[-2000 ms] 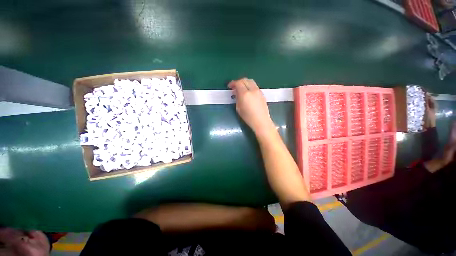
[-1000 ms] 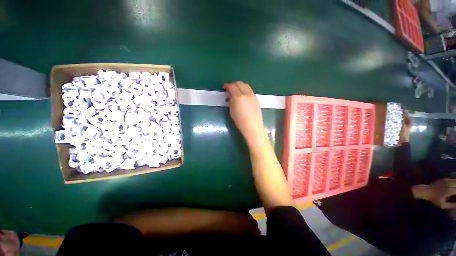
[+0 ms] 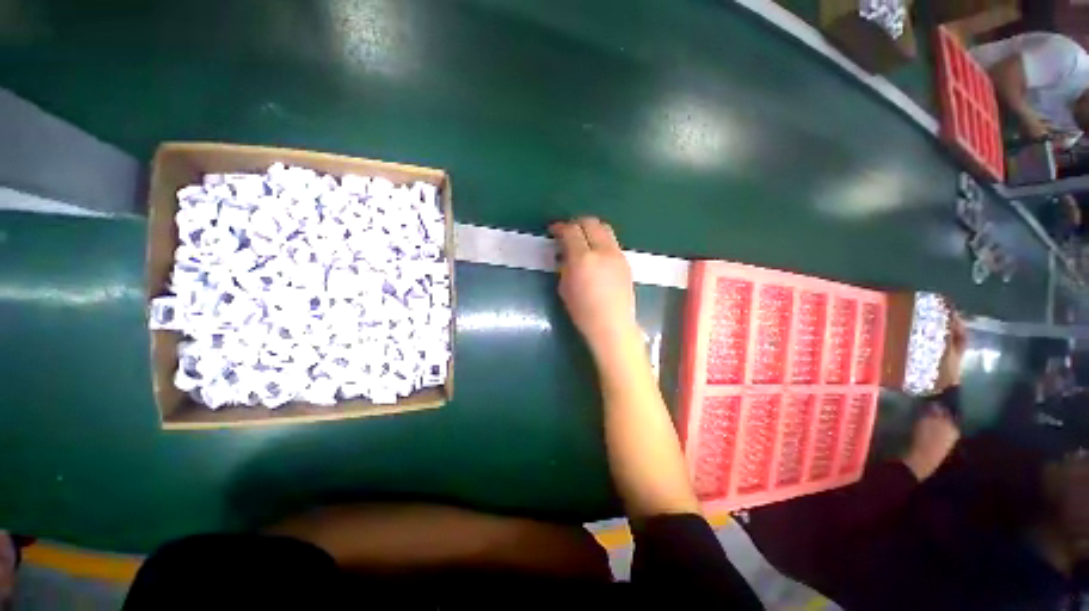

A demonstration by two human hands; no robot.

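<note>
My right hand (image 3: pixel 594 277) is over the white strip (image 3: pixel 508 248), between the carton and the tray. Its fingers are bent and close together. A tiny dark spot shows by the fingertips, but whether they grip it is unclear. My left forearm lies across the bottom edge of the green table. My left hand is dark and mostly hidden near my right sleeve. An open brown carton (image 3: pixel 153 372) heaped with small white parts (image 3: pixel 317 292) stands at the left. A red-pink compartment tray (image 3: pixel 776 388) with two rows of filled pockets lies right of my right forearm.
A smaller carton of white parts (image 3: pixel 926 344) stands beyond the tray, with another worker's hand (image 3: pixel 955 346) at its edge. Grey metal (image 3: pixel 60 155) meets the carton's left side. Across the table are another red tray (image 3: pixel 970 102) and a person in a white top (image 3: pixel 1041 78).
The camera view has shifted and turned slightly, showing more of the far side. My right hand stays over the strip in nearly the same pose. A neighbouring worker's lower hand has moved nearer the tray.
</note>
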